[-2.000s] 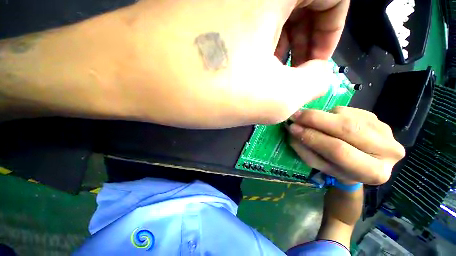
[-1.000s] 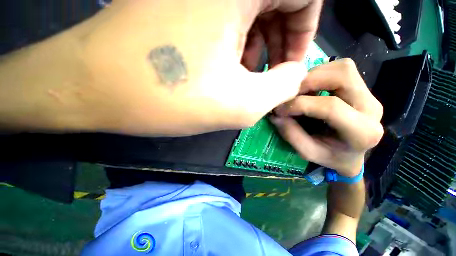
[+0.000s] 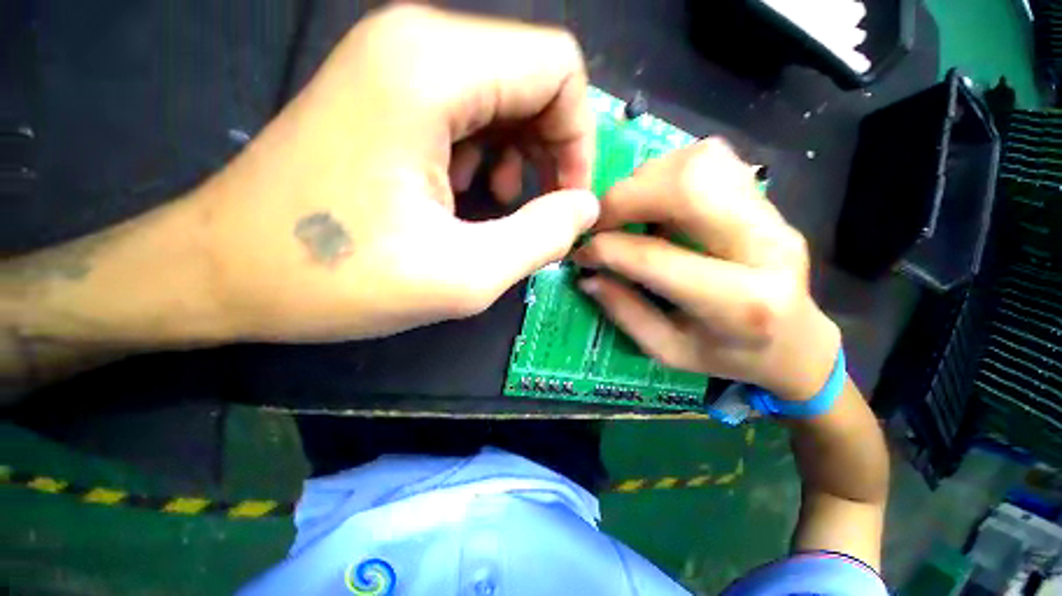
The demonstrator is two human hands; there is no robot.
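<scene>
A green PCB panel [image 3: 559,338] lies on the black mat near the bench's front edge. A row of small black parts [image 3: 617,394] stands along its near edge, and a black component [image 3: 636,107] stands at its far edge. My left hand [image 3: 373,198] reaches over the panel's left side, thumb and fingertip close together; what is between them is hidden. My right hand [image 3: 722,274] is bent over the panel's middle, its fingertips against my left thumb tip. A tiny dark part shows at the right fingertips. The fingers hide the panel's middle.
A black bin with white pieces [image 3: 829,29] is at the upper right, with another black bin [image 3: 920,181] below it. A black slotted rack [image 3: 1025,291] is at the far right. A blue strap [image 3: 815,390] is on my right wrist. Small debris lies on the mat.
The view has shifted, so the panel and bins sit further left. Both hands stay together over the panel. My right hand has come from the panel's right part to fingertip contact with my left thumb.
</scene>
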